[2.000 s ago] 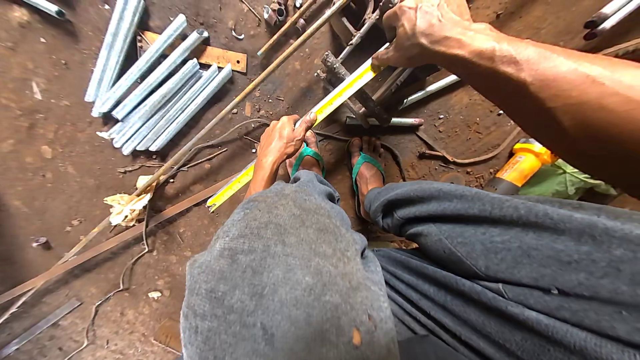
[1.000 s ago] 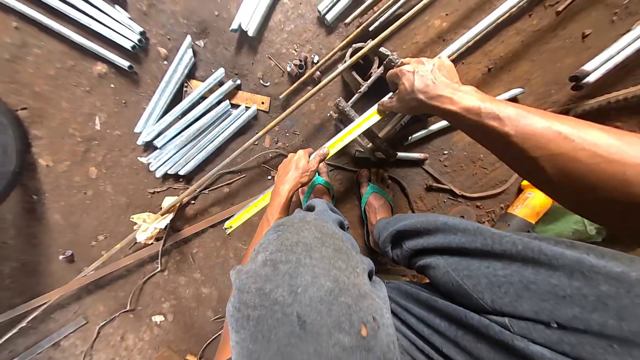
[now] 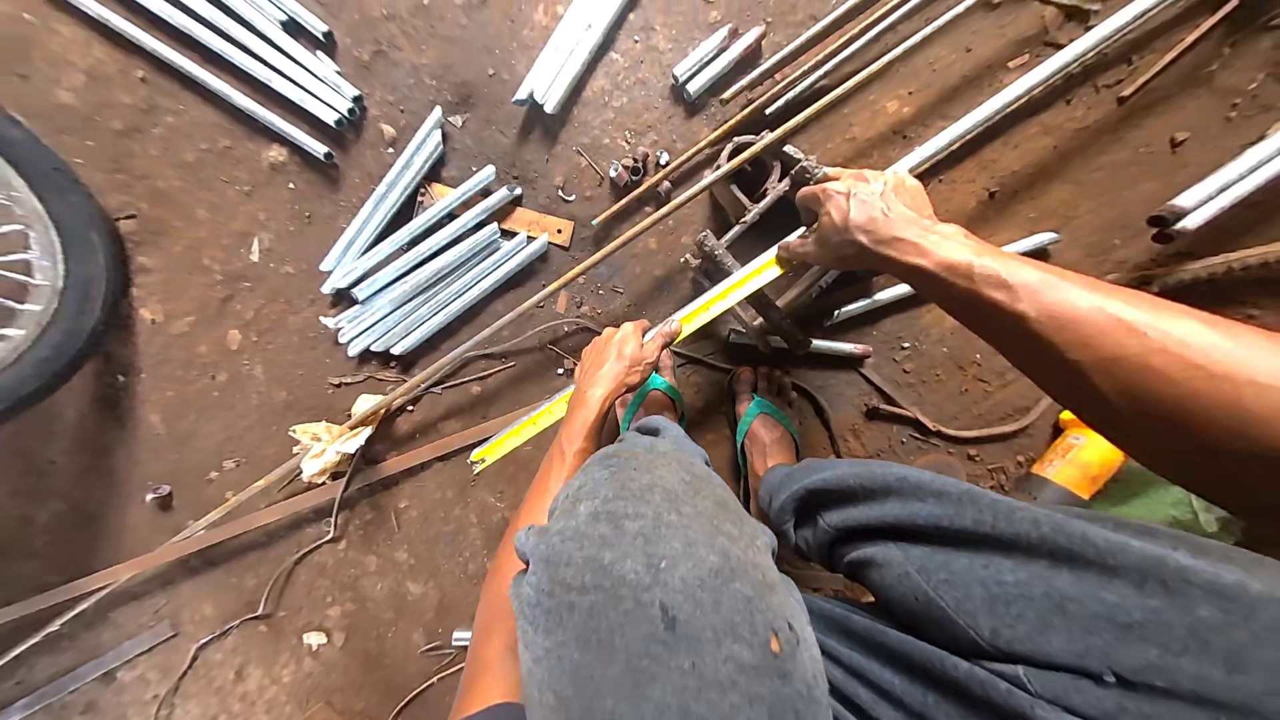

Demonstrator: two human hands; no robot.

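Note:
A long yellow strip (image 3: 735,287), which looks like a tape measure blade, lies along a galvanized metal tube (image 3: 1010,95) that slants from upper right to lower left. My left hand (image 3: 625,360) is closed around the strip and tube near my left foot. Farther up, my right hand (image 3: 865,215) grips them beside a rusty metal vise or clamp frame (image 3: 745,185). The strip's end (image 3: 490,455) shows past my left forearm. My fingers hide how the strip and tube meet.
Short cut tubes (image 3: 430,270) lie left of the hands, partly on an orange-brown metal bar (image 3: 540,222). A thin rod (image 3: 560,285) crosses the floor. A spoked wheel (image 3: 60,265) is at the far left, longer tubes (image 3: 270,70) at the upper left. A yellow tool (image 3: 1080,455) sits right of my sandalled feet.
The view has shifted, bringing the wheel and more tubes into sight. Both hands keep their hold on the strip and tube.

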